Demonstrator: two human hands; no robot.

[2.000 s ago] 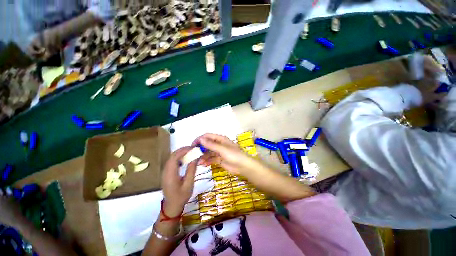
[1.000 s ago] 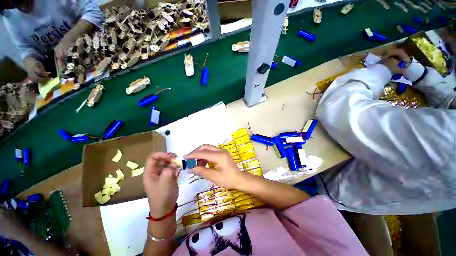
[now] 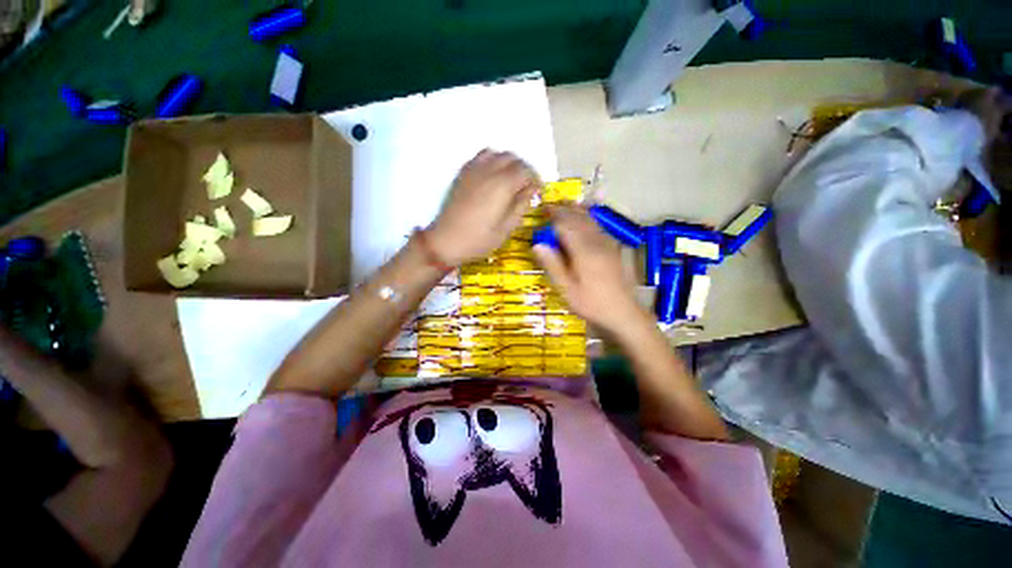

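Observation:
Yellow-wrapped parts [image 3: 505, 333] lie in tight rows on a white work sheet [image 3: 444, 128], with thin leads across them. My right hand [image 3: 590, 272] holds a blue battery cell [image 3: 545, 236] between its fingertips, over the upper part of the rows. My left hand [image 3: 484, 211] is bent at the top of the rows, its fingertips close to the right hand's; whether they grip a part or its leads is unclear. Several loose blue cells [image 3: 670, 291], some with white pads, are piled right of my right hand.
An open cardboard box [image 3: 330, 211] at left holds pale-yellow liner slips [image 3: 200, 242]. The green belt [image 3: 422, 44] with blue cells and a grey post [image 3: 664, 56] are beyond the bench. A neighbour's grey sleeve [image 3: 888, 222] is at right. Another person's arm [image 3: 83, 411] and green circuit boards [image 3: 67, 294] are at left.
Both hands have moved right from beside the box to the top of the yellow rows. Another liner slip appears in the box. The view has tilted down towards the bench.

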